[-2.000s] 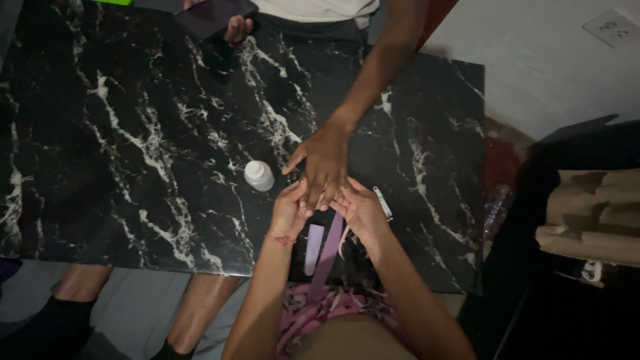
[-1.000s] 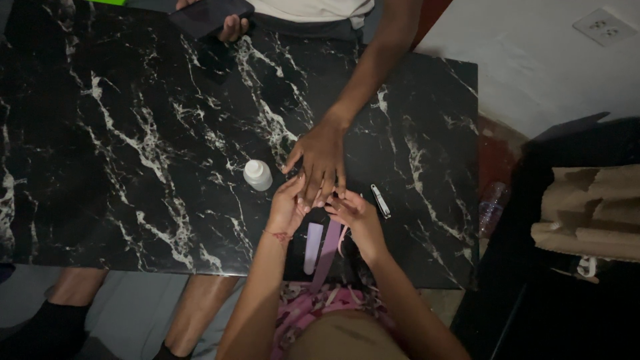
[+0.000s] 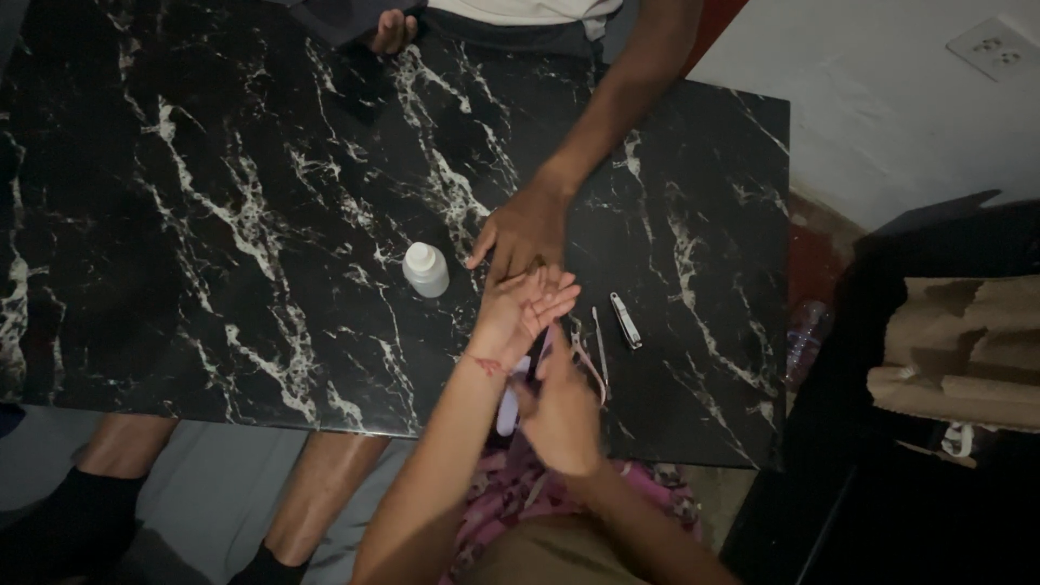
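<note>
My left hand (image 3: 524, 313) is palm up, fingers loosely curled, against the fingers of the other person's hand (image 3: 528, 231), which rests palm down on the black marbled table. My right hand (image 3: 562, 410), blurred, is just below it, over a purple nail file (image 3: 509, 410) and a purple strip; whether it holds anything cannot be told. To its right lie a thin metal nail tool (image 3: 600, 349), a pink-handled cuticle nipper (image 3: 589, 366), partly covered, and a nail clipper (image 3: 626, 322). A small white bottle (image 3: 426, 270) stands left of the hands.
Across the table (image 3: 244, 325) the other person's second hand (image 3: 394, 32) is beside a dark device (image 3: 341, 20). A person's legs (image 3: 313, 487) show below the left table edge. Brown crumpled paper (image 3: 959, 349) and a clear plastic bottle (image 3: 808, 341) are at the right, beyond the table edge.
My right hand has moved away from the other person's fingers, down toward the table's near edge. My left hand has turned, its palm now showing. The nail tool and nipper are more visible.
</note>
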